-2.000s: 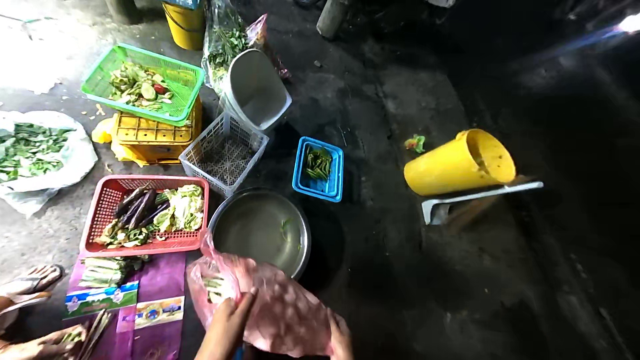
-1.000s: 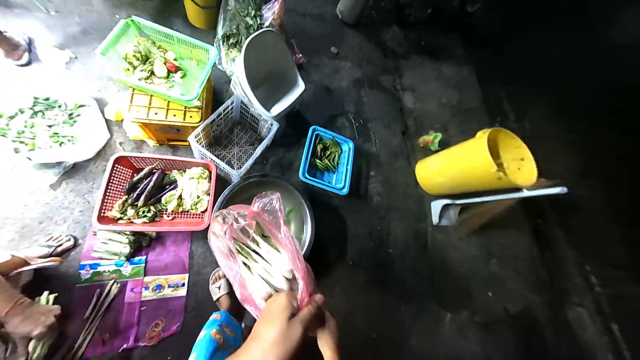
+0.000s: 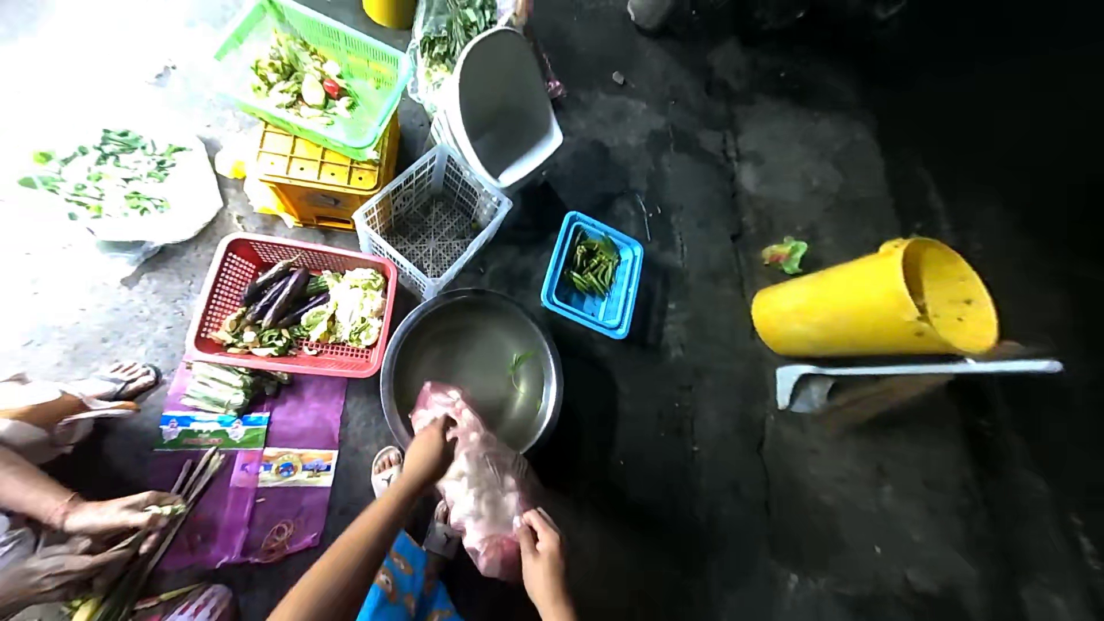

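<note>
A pink translucent plastic bag of pale-stemmed vegetables lies slanting over the near rim of a round metal basin. The basin holds water and a green sprig. My left hand grips the bag's upper left end; the fingertips are partly tucked into the plastic. At the lower right side of the bag, my right hand pinches the plastic between thumb and fingers. To the left of the basin stands a red basket with eggplants and pale leafy vegetables.
Behind the basin are an open grey crate, a blue basket of green pods and a green basket on a yellow crate. A yellow bucket lies at right. At lower left, another person's hands hold long stems over purple sheeting.
The bag's mouth showed white stems a second ago; now the bag lies tilted with its pink side up. My hands have moved apart, the left one farther up the bag.
</note>
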